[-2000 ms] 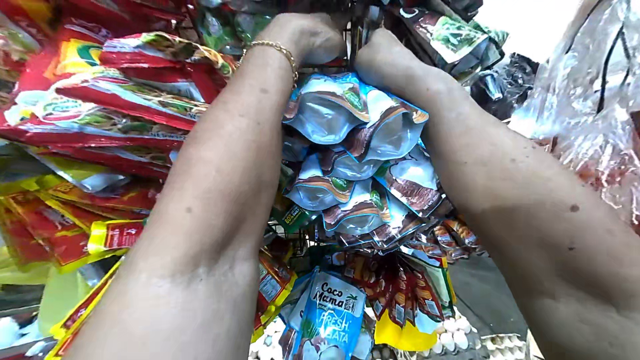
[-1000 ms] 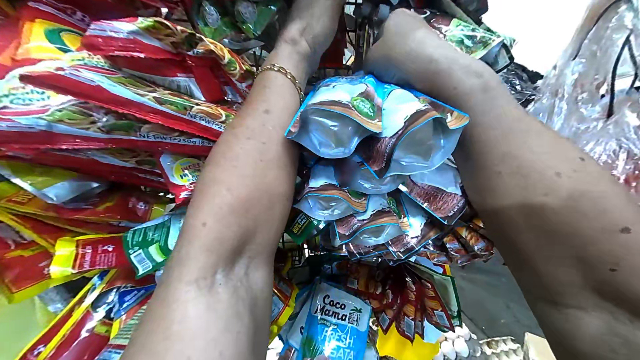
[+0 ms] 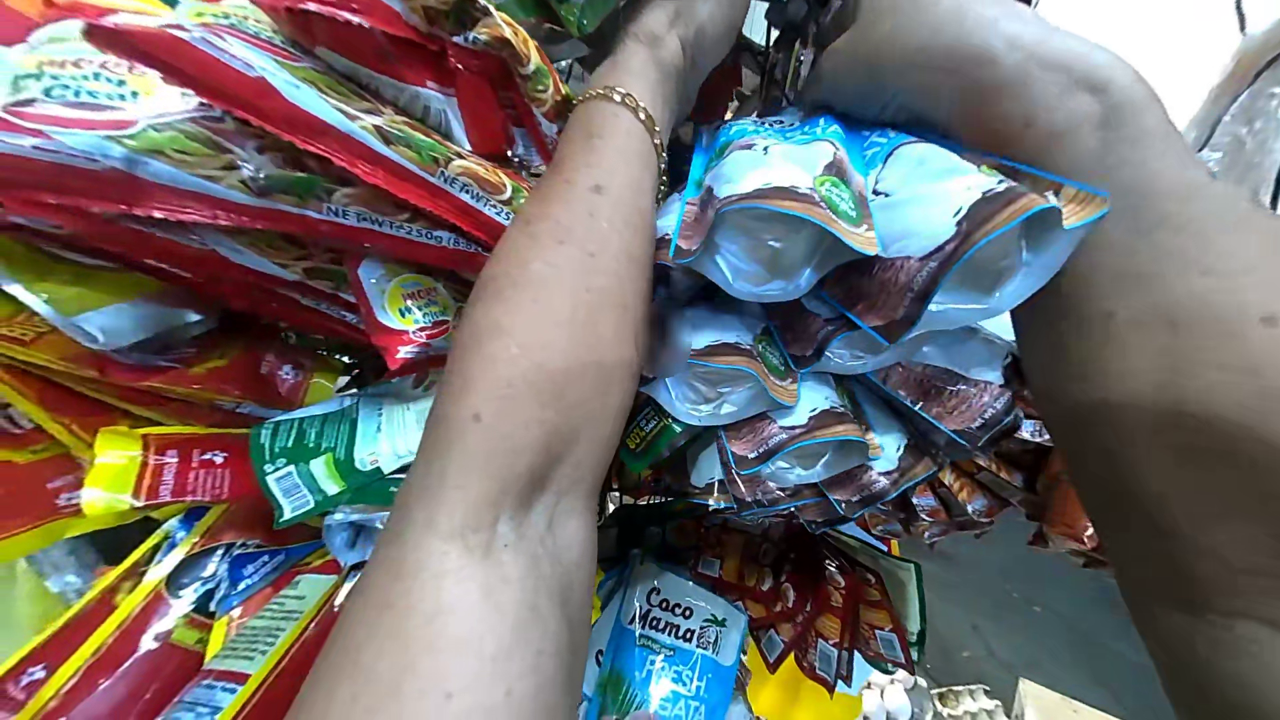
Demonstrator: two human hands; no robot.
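Both forearms reach up past a hanging cluster of blue and brown Coco Mama coconut cream pouches (image 3: 790,250), whose clear bottoms face me. My left arm, with a gold chain bracelet (image 3: 630,100) at the wrist, runs up along the cluster's left side. Its hand is cut off by the top edge. My right arm bends over the cluster's upper right, and its hand is also out of sight at the top. What either hand touches is hidden. Another Coco Mama pouch (image 3: 670,640) hangs upright lower down.
Red noodle packets (image 3: 300,200) crowd the left, above yellow and red packets (image 3: 170,470) and a green pouch (image 3: 330,450). Small red sachets (image 3: 820,600) hang below the cluster. Eggs (image 3: 890,695) and a tray stand at the bottom. Clear plastic (image 3: 1245,140) hangs at the far right.
Two seconds ago both hands were partly visible close together above the pouches; now they are beyond the top edge. The view has moved closer to the pouches.
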